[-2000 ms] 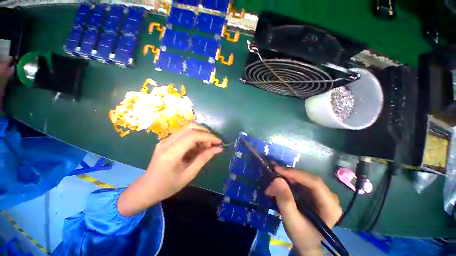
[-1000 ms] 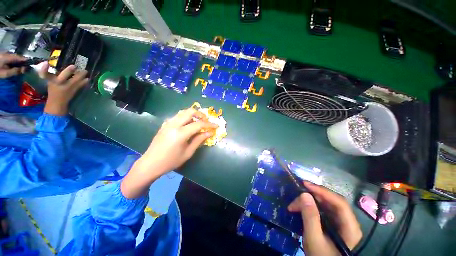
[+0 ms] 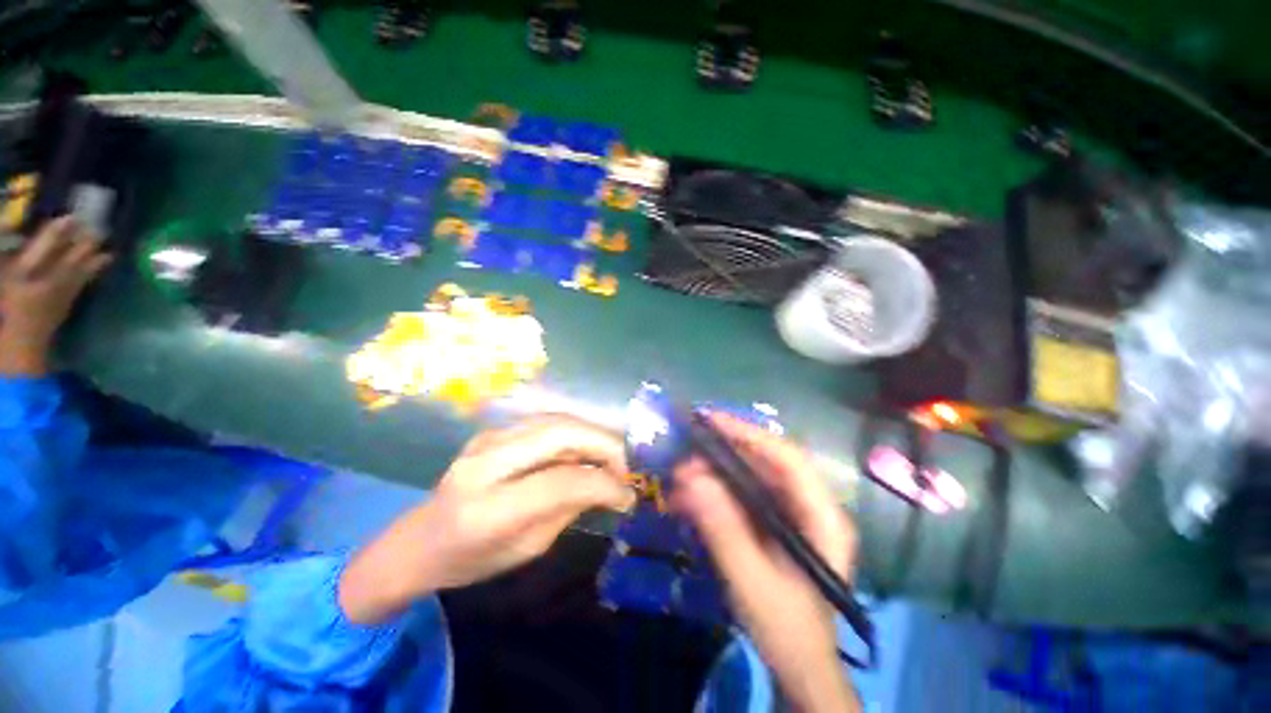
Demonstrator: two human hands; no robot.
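Observation:
The head view is blurred. My left hand (image 3: 509, 508) is at the left edge of the blue circuit boards (image 3: 662, 557), its fingertips pinched on a small orange flex cable (image 3: 648, 488). My right hand (image 3: 774, 536) grips the black soldering iron (image 3: 781, 522) over the boards. The iron's tip is too blurred to make out, and my right hand hides part of the boards. A pile of loose flex cables (image 3: 453, 351) lies left of the work on the green bench.
Bare boards (image 3: 356, 195) and boards with orange hooks (image 3: 537, 216) lie at the back. A fume fan (image 3: 732, 258), white cup (image 3: 892, 300), yellow sponge (image 3: 1073, 373), pink item (image 3: 913, 478) and clear plastic (image 3: 1206, 362) are right. Another person's hand (image 3: 49, 286) is far left.
My left hand has moved from the loose pile to the left edge of the boards, with an orange flex cable at its fingertips. My right hand still holds the iron. The view has shifted right.

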